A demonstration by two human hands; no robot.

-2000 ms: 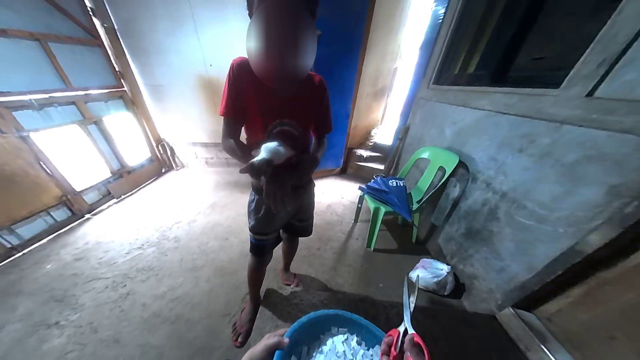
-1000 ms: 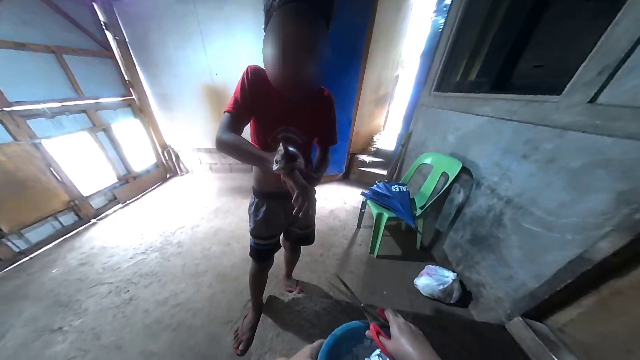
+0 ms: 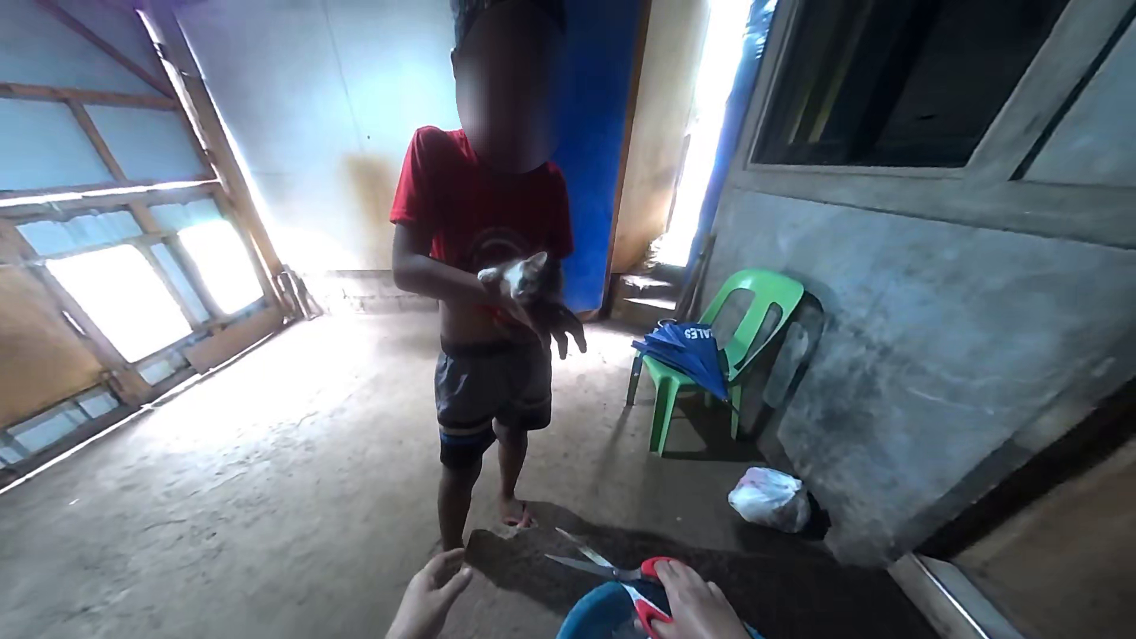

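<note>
My right hand (image 3: 697,603) grips the red handles of a pair of scissors (image 3: 603,568), whose blades are spread and point left, over the rim of a blue plastic basin (image 3: 581,612) at the bottom edge. Most of the basin is cut off by the frame. My left hand (image 3: 430,596) is to the left of the basin, thumb and fingers apart, holding nothing. Facing me, a person in a red shirt (image 3: 488,213) holds a small white and grey kitten (image 3: 516,277) against the belly.
A green plastic chair (image 3: 666,382) with a folded blue umbrella (image 3: 688,351) on it stands by the grey concrete wall (image 3: 932,337). A tied white plastic bag (image 3: 769,499) lies on the floor near the chair. The person stands just beyond my hands.
My left hand has come off the basin's rim, where it was two seconds ago. The scissors have turned from pointing up to pointing left. The person's arms have shifted around the kitten.
</note>
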